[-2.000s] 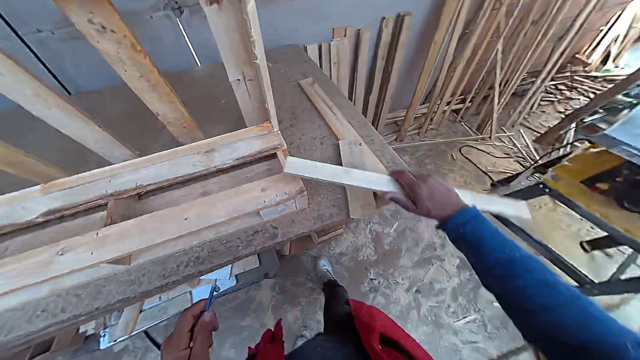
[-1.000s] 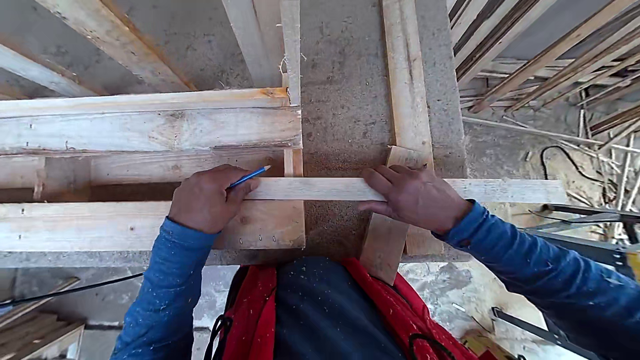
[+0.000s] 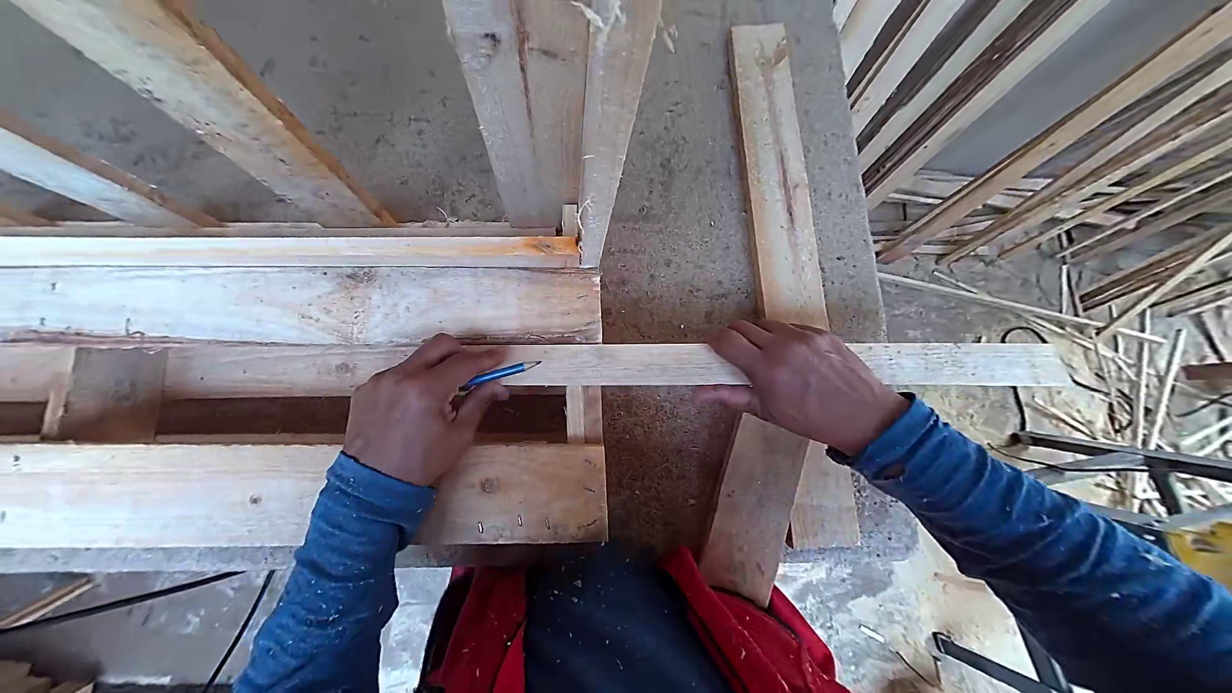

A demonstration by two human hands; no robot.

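Note:
A thin pale wooden strip (image 3: 635, 365) lies crosswise over the end of a wooden frame (image 3: 520, 491) and juts out to the right. My left hand (image 3: 414, 409) grips the strip near its left part and also holds a blue pencil (image 3: 500, 374), its point toward the right. My right hand (image 3: 794, 380) holds the strip from above, near its middle, with the thumb at the lower edge. Beneath the strip the frame shows two wide boards, a gap between them and a short cross block (image 3: 111, 395). The strip's left end is hidden or unclear by my left hand.
Two loose boards (image 3: 784, 192) (image 3: 756, 510) lie crossed on the concrete work surface (image 3: 674, 173), partly under my right hand. Upright wooden slats (image 3: 529, 106) rise from the frame's far side. Long battens (image 3: 1049, 135) lean at the right, above scattered offcuts; a black metal stand (image 3: 1155, 462) is at lower right.
My left hand, earlier low and away from the strip with the pencil, is now on the strip. The strip was slanted and now lies straight across; since a second ago it sits slightly above the near board.

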